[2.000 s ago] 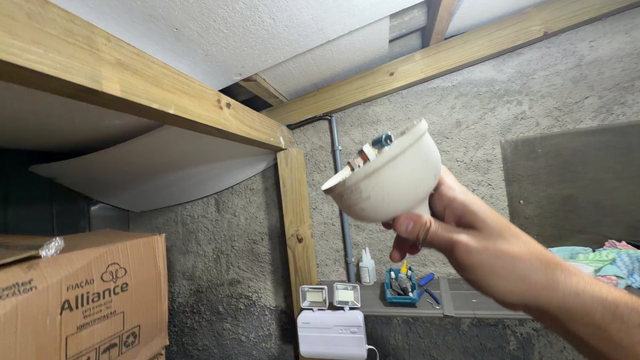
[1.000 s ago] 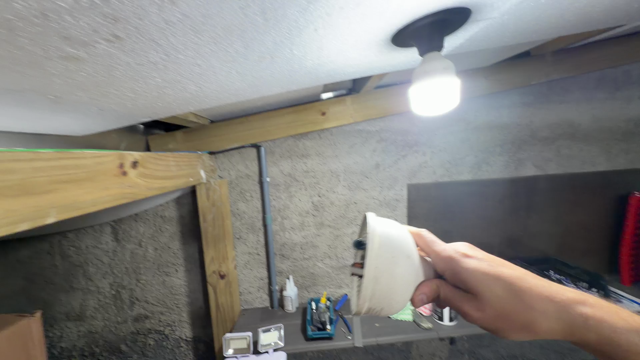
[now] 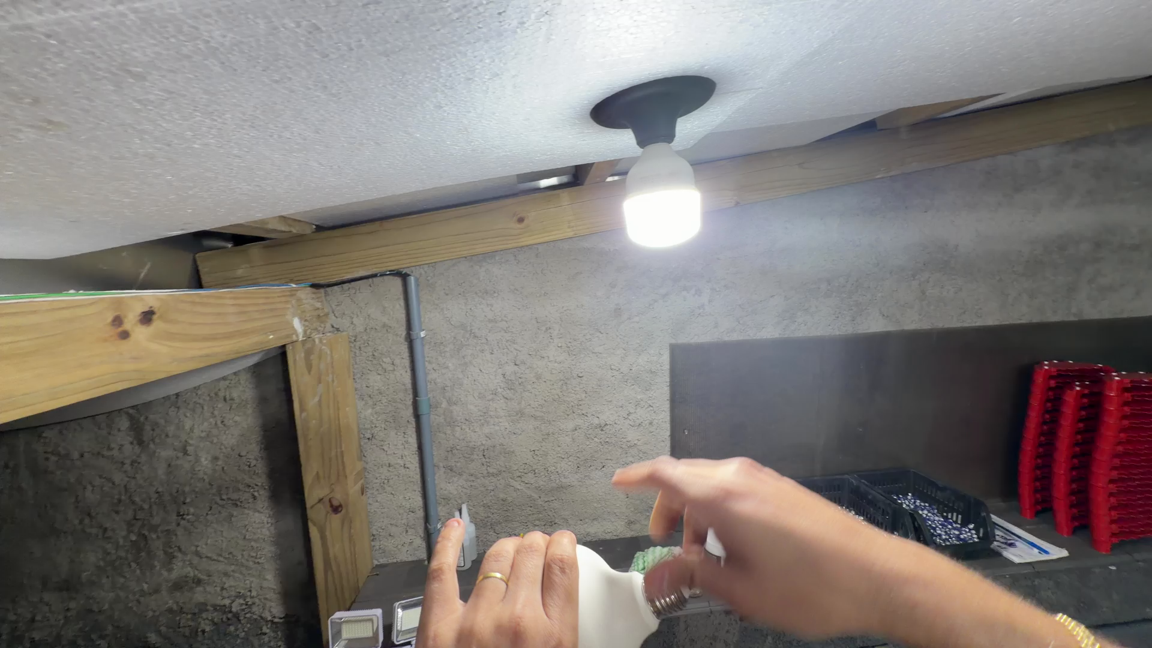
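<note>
A white bulb housing [image 3: 614, 598] with a metal screw base [image 3: 664, 596] lies sideways at the bottom centre. Around its wide end closes my left hand [image 3: 508, 589], which wears a ring. My right hand [image 3: 751, 540], slightly blurred, is beside the screw base with its fingers spread; whether the thumb touches the base I cannot tell. Above them a lit LED bulb [image 3: 662, 202] hangs from a black ceiling lamp holder [image 3: 655, 103]. The inside of the held housing is hidden.
Behind my hands runs a dark counter [image 3: 1071, 562] with black plastic baskets [image 3: 945, 522] of small parts, stacked red plastic trays [image 3: 1120, 459] and a white bottle [image 3: 467, 540]. Small floodlights [image 3: 355, 628] stand at lower left. A wooden beam [image 3: 144, 346] and post [image 3: 331, 477] flank a grey conduit [image 3: 421, 405].
My left hand has come into view and holds the white housing. My right hand, which held it before, has its fingers spread near the screw base. The view has swung up and right.
</note>
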